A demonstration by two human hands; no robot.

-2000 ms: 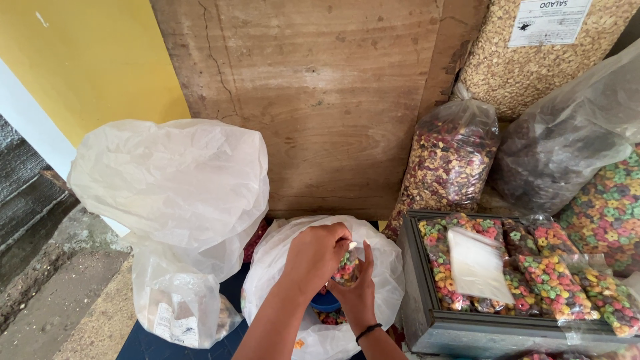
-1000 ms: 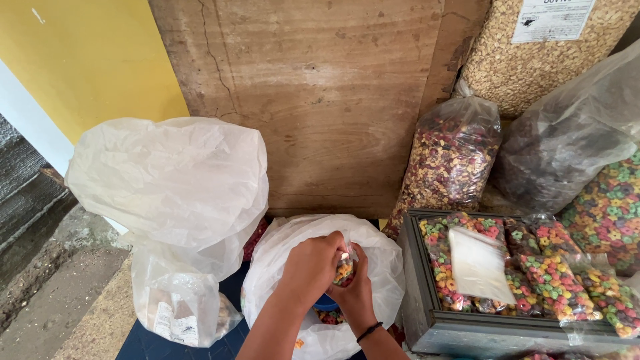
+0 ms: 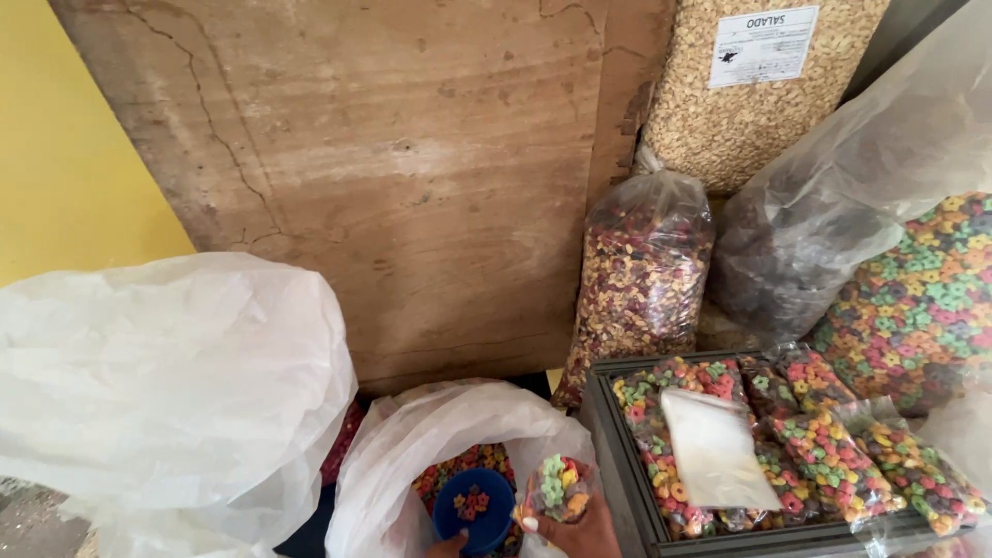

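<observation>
My left hand shows only at the bottom edge, its thumb on the rim of a blue plastic cup with a few cereal pieces inside. The cup sits on loose colorful flower-shaped cereal in a large open white plastic bag. Just right of the cup, my right hand holds a small clear plastic bag partly filled with the same cereal, upright in its fingers.
At the right, a gray crate holds several filled cereal bags and a stack of flat clear bags. Behind it stand a sack of mixed nuts or grains and a larger sack. A white bag bulges at left, before a wooden board.
My hands were together at the small bag; now they are apart, the left one down at the blue cup and the right one still with the small bag. The view has shifted.
</observation>
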